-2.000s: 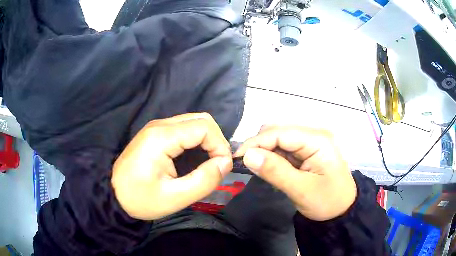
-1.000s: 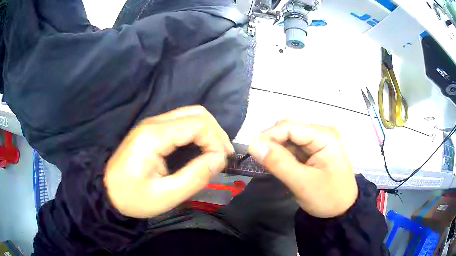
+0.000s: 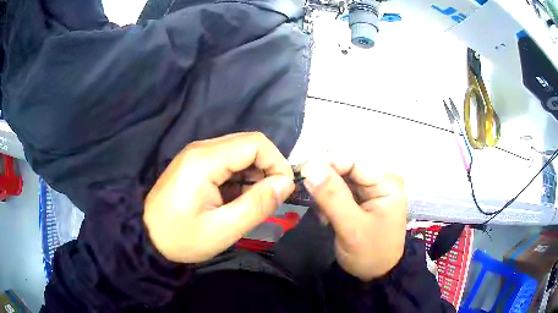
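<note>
My left hand (image 3: 214,195) and my right hand (image 3: 361,214) are close together in front of the table's edge. Both pinch a thin dark strip (image 3: 298,178) between thumb and fingertips; only a short bit of it shows between them. A large dark garment (image 3: 165,92) covers the left of the table and lies behind my left hand. Its right edge runs down towards my fingertips.
The sewing machine's grey-blue knob (image 3: 363,27) is at the top. Gold-handled scissors (image 3: 480,116) and pink-handled snips (image 3: 459,137) on a dark cord lie at right on the white table (image 3: 379,79). Below are a red basket (image 3: 453,263) and a blue stool or frame (image 3: 502,284).
My right hand has moved left and turned more upright, closer to my left hand. The dark strip now shows between the fingertips. More of the red basket is visible at lower right.
</note>
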